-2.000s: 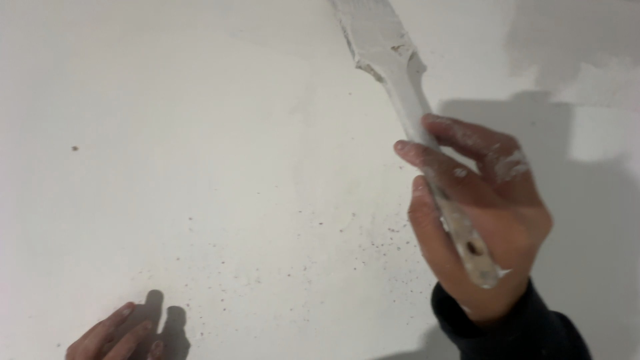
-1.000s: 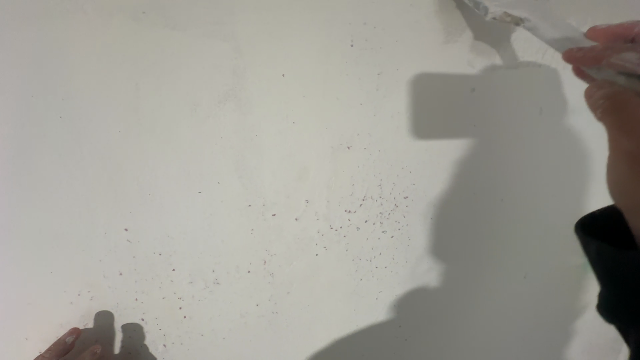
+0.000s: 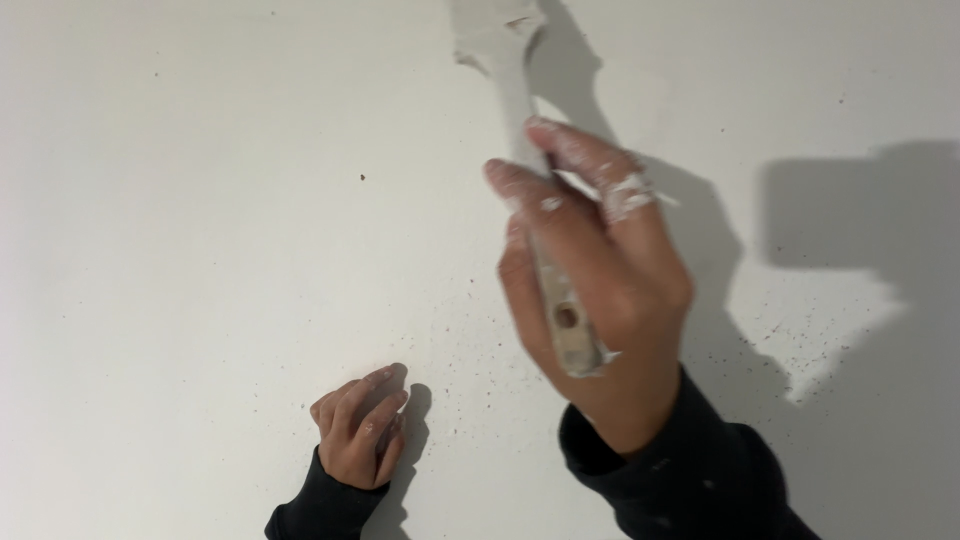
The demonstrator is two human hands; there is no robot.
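Note:
My right hand [image 3: 600, 255], with white smears on its fingers, grips the handle of a flat paintbrush [image 3: 517, 90] coated in white paint. The brush points up the view, and its far end is cut off by the top edge. Bare wood and a hanging hole show at the handle's near end. My left hand [image 3: 364, 427], its fingers bent and apart, is at the white surface [image 3: 225, 225] low and left of centre and holds nothing. Whether its fingertips press on the surface I cannot tell.
Small dark specks [image 3: 795, 337] are scattered over the white surface at the lower middle and right. One larger brown speck [image 3: 362, 178] lies left of the brush. Shadows of the hands, the brush and a blocky shape fall to the right.
My right hand with the brush has come from the upper right edge to the middle of the view. My left hand and sleeve show more fully. The view has shifted.

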